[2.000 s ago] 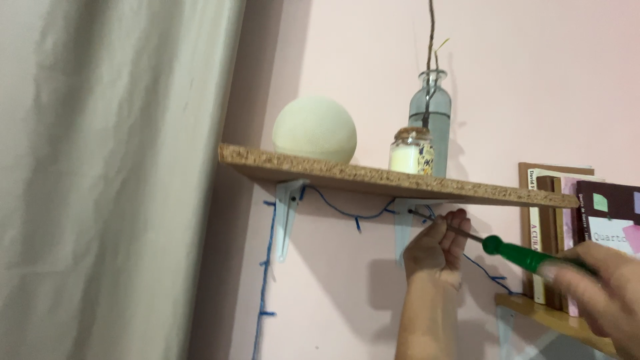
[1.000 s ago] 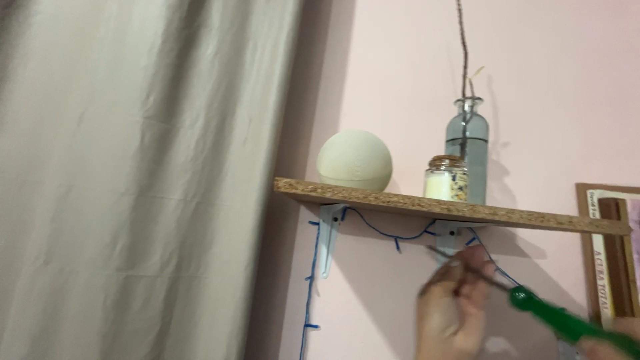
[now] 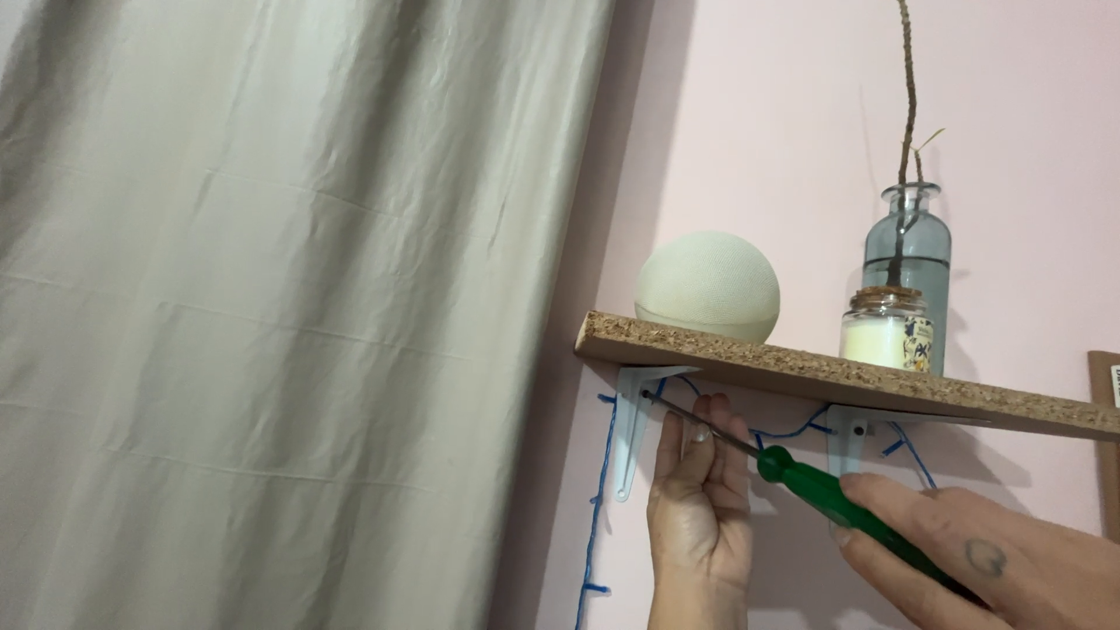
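My right hand (image 3: 971, 551) grips the green handle of a screwdriver (image 3: 840, 503) at the lower right. Its tip meets the screw near the top of the left white shelf bracket (image 3: 628, 437). Under the shelf, my left hand (image 3: 700, 499) is raised with its fingertips around the metal shaft. The chipboard shelf (image 3: 787, 363) rests on this bracket and on a second white bracket (image 3: 847, 437), where a dark screw head shows. A blue string-light wire (image 3: 604, 490) hangs beside the left bracket and loops beneath the shelf.
On the shelf stand a pale round globe (image 3: 709, 284), a cork-lidded candle jar (image 3: 884, 337) and a grey glass bottle (image 3: 932, 254) holding a branch. A beige curtain (image 3: 289, 306) covers the left side. A brown edge (image 3: 1104, 394) shows at far right.
Both hands and the screwdriver have moved left, from the right bracket to the left one. The tip, at the right bracket two seconds ago, is now at the left bracket's screw.
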